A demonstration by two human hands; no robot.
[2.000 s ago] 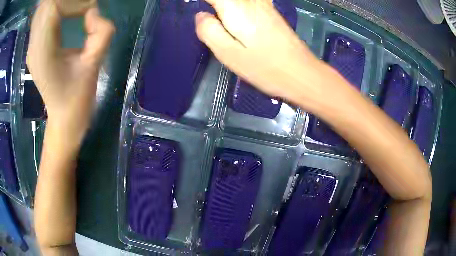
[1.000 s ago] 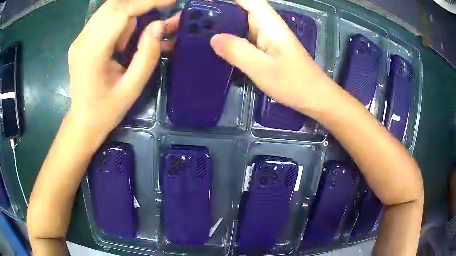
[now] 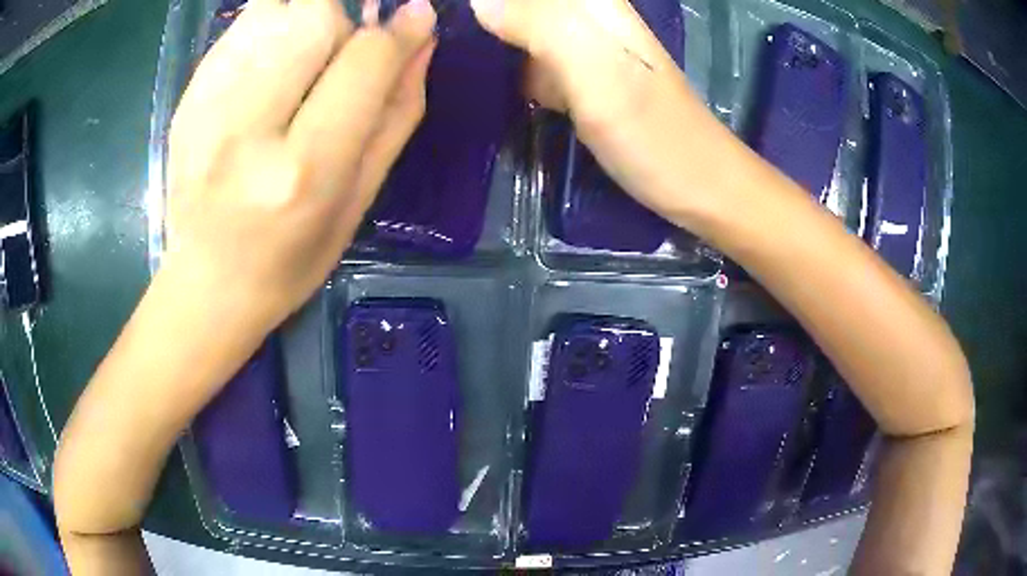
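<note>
A dark purple phone case is in my hands at the top of the view, its camera end mostly hidden by fingers. My left hand has its fingertips pinched at the case's upper left. My right hand is at its upper right, with fingertips partly cut off by the top edge. Whether a small part is between the fingertips cannot be told. Below lies a clear blister tray with other purple cases in its pockets, one in the near row and another with white strips beside its top.
A black smartphone lies on the green surface at the far left, with a thin white cable. More purple cases sit in the tray at the right. A blue object shows at the lower left.
My left hand has moved from a circling pose at the far left to the held case, and now pinches at its camera end. The tray appears shifted left and up.
</note>
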